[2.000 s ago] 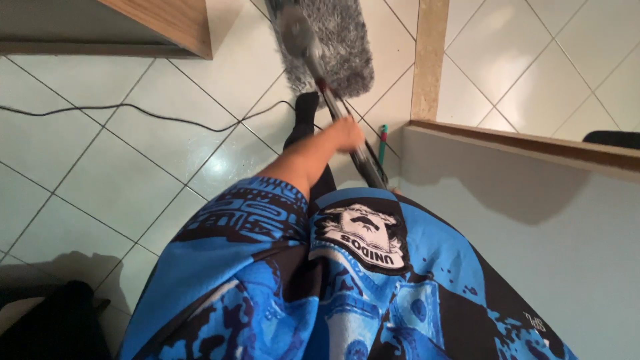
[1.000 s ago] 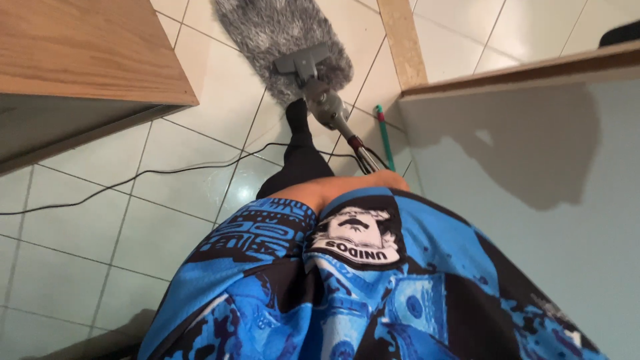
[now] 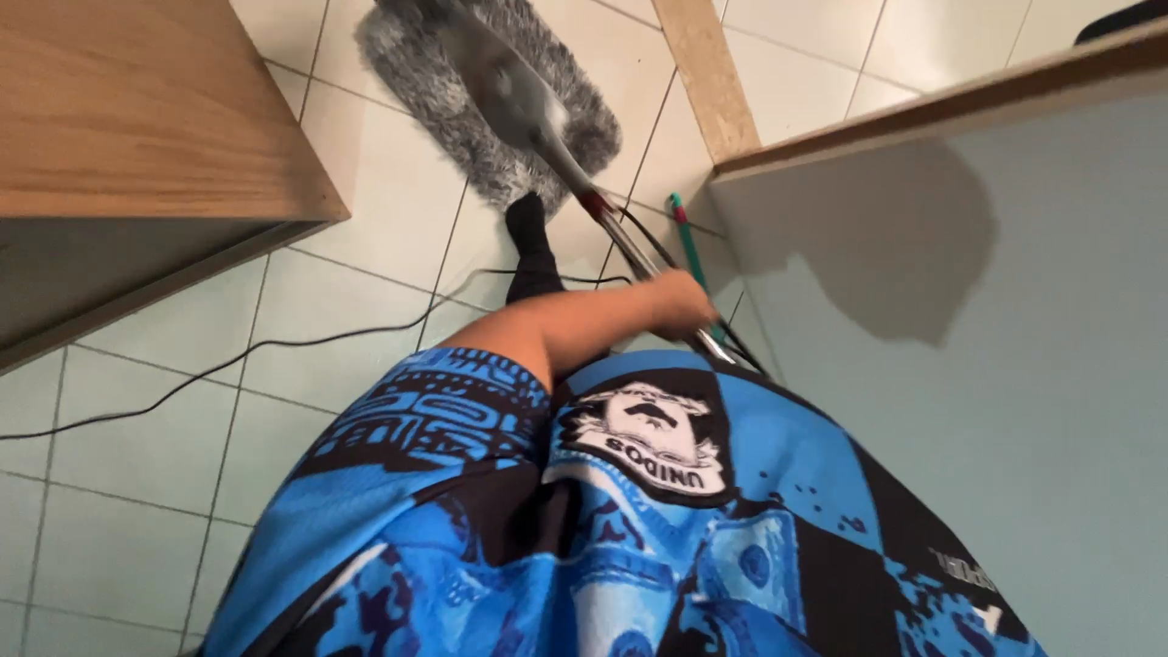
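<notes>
My left hand (image 3: pixel 683 305) is closed around the metal tube of a stick vacuum cleaner (image 3: pixel 511 96), which slants from my body up to the upper left. Its grey body is blurred and lies over a shaggy grey rug (image 3: pixel 584 109); the floor head is partly cut off at the top edge. A black cord runs beside the tube. My right hand does not show; the shirt hides that side of the tube's lower end. A foot in a black sock (image 3: pixel 529 228) rests at the rug's near edge.
A wooden cabinet (image 3: pixel 146 119) juts in at the upper left. A black cable (image 3: pixel 301 343) crosses the tiled floor. A green pole with a red band (image 3: pixel 689 242) lies near the grey wall panel (image 3: pixel 912 274) on the right. A beige threshold strip (image 3: pixel 707 78) borders the tiles.
The vacuum's floor head has moved from the rug's near part toward the upper left. My left hand has moved farther out from the shirt along the tube, and the view has shifted slightly.
</notes>
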